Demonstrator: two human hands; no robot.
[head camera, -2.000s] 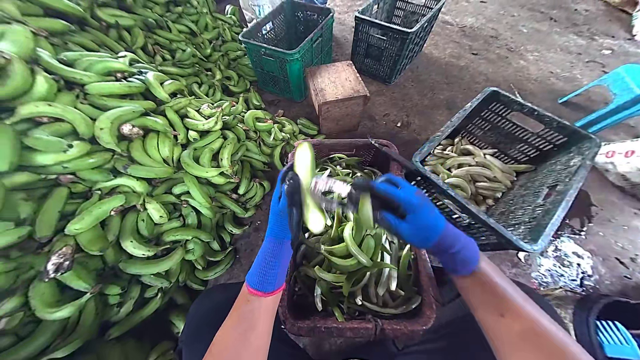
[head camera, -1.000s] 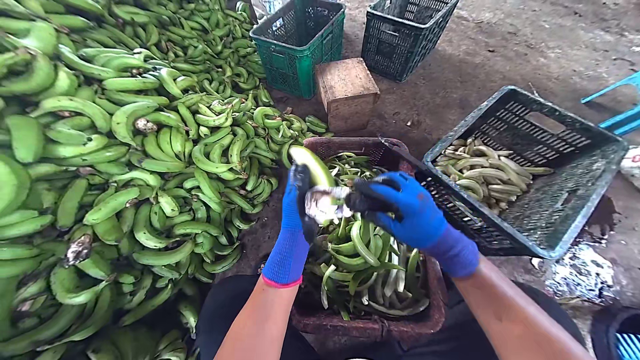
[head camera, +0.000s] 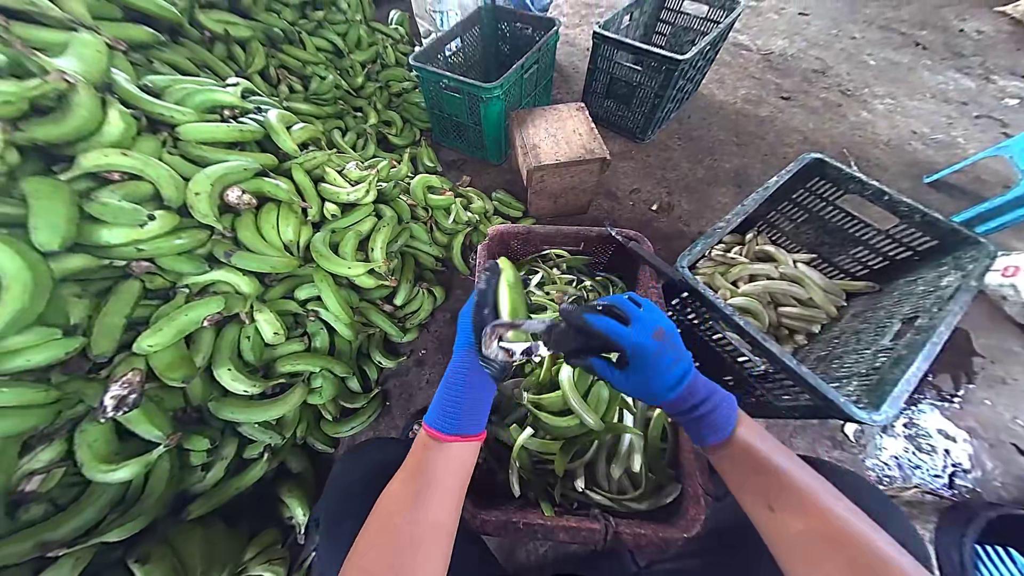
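Note:
My left hand, in a blue and black glove, grips a green plantain held upright. My right hand, gloved alike, is closed on the handle of a peeling tool, whose whitish, stained head lies against the plantain's lower part. Both hands are over a reddish-brown plastic crate holding many strips of green plantain peel. To the right, a tilted dark green crate holds a heap of peeled plantains.
A large pile of green plantains covers the floor at the left. Ahead stand a green crate, a wooden block and a dark crate. At the right edge are part of a light blue plastic chair and a dark container.
Two seconds ago the plantain in my left hand showed a pale peeled face; now a green side shows. The tool is now lower on it.

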